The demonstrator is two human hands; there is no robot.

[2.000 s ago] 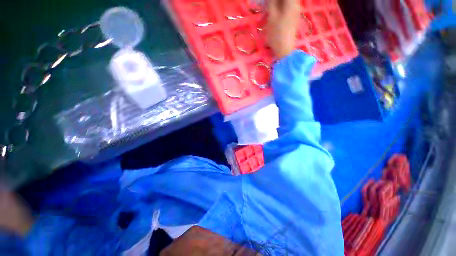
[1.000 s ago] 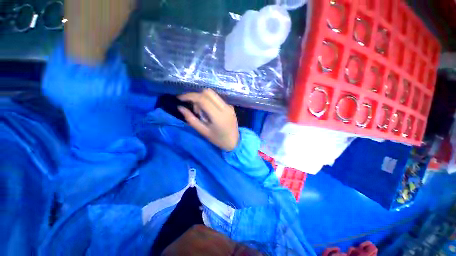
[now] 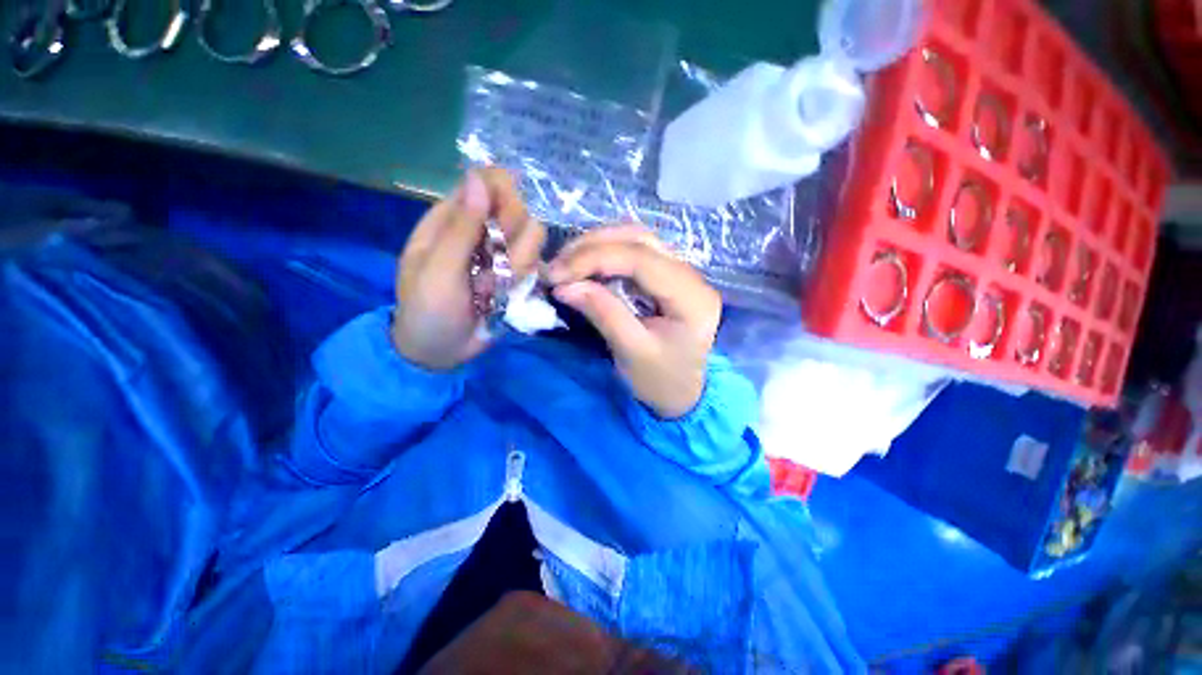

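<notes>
My left hand [image 3: 455, 270] holds a shiny silver ring [image 3: 488, 270] upright between thumb and fingers, above my lap. My right hand [image 3: 646, 317] is close beside it and pinches a small crumpled white wiping cloth [image 3: 531, 311] at the ring's right side. Something shiny also shows between the fingers of my right hand; I cannot tell what it is. The fingers partly hide the ring.
More rings [image 3: 340, 36] lie in a row on the green bench. A white bottle [image 3: 758, 132] with its cap open lies on a clear plastic bag [image 3: 567, 145]. The red compartment tray [image 3: 844, 284] holds rings. A white liner [image 3: 844, 409] and blue box [image 3: 969, 455] are below.
My left hand has come back from the ring row at the upper left to meet my right hand, now with a ring. The view has shifted, and the white cloth now shows between the hands.
</notes>
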